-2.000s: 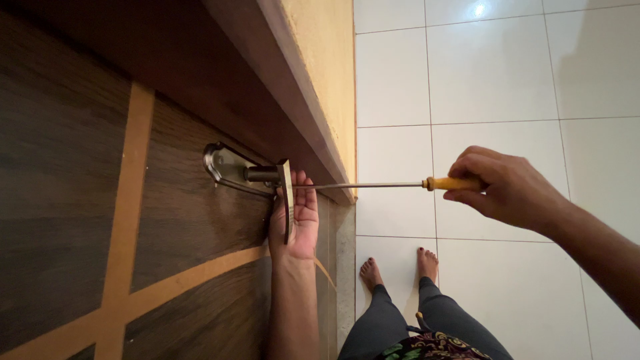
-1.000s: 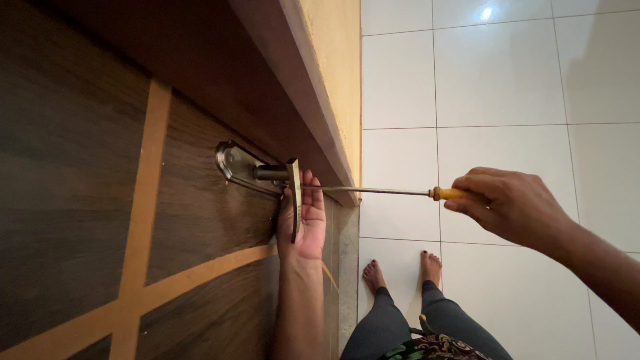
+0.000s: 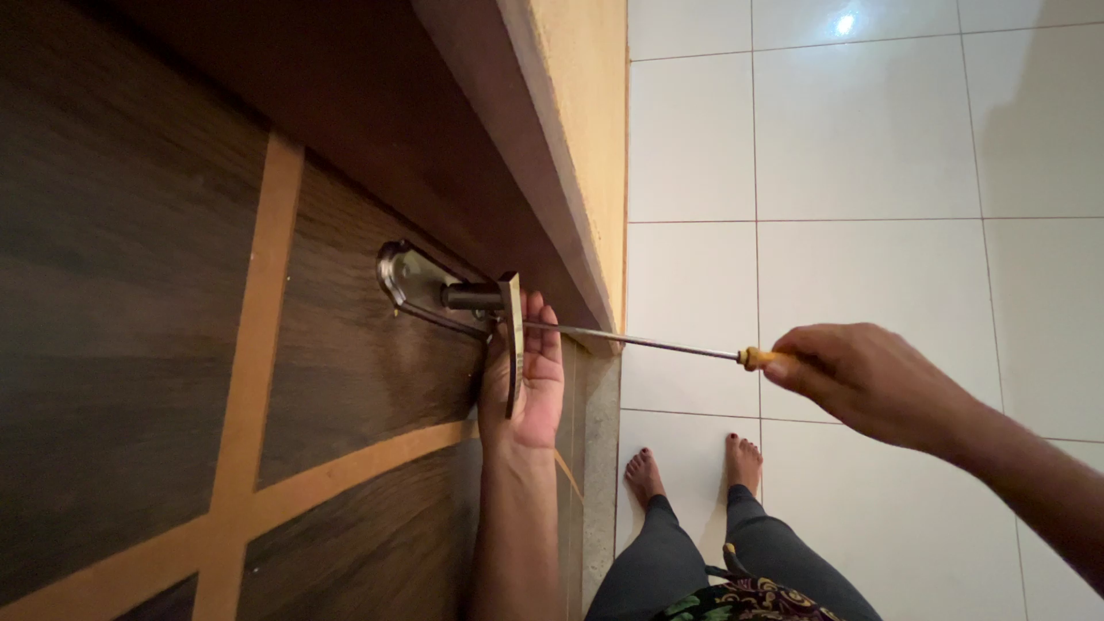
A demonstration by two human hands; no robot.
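Note:
A metal door handle lever (image 3: pixel 515 354) stands out from its backplate (image 3: pixel 417 280) on a dark wooden door (image 3: pixel 371 371). My left hand (image 3: pixel 536 388) is behind and below the lever, palm up, its fingertips near the screwdriver's shaft; whether it grips anything is hidden. My right hand (image 3: pixel 849 375) is closed around the yellow handle of a long screwdriver (image 3: pixel 655 345). The shaft runs left past the lever toward the lower part of the backplate, and its tip is hidden.
The door frame (image 3: pixel 552 172) slants above the handle, beside a yellowish wall (image 3: pixel 582 112). White floor tiles (image 3: pixel 862 302) lie to the right. My bare feet (image 3: pixel 743 463) stand on them below the screwdriver. Lighter wooden strips (image 3: pixel 233 466) cross the door.
The screwdriver's handle end now tilts slightly lower than two seconds ago, with my right hand still around it. My left hand stays behind the lever.

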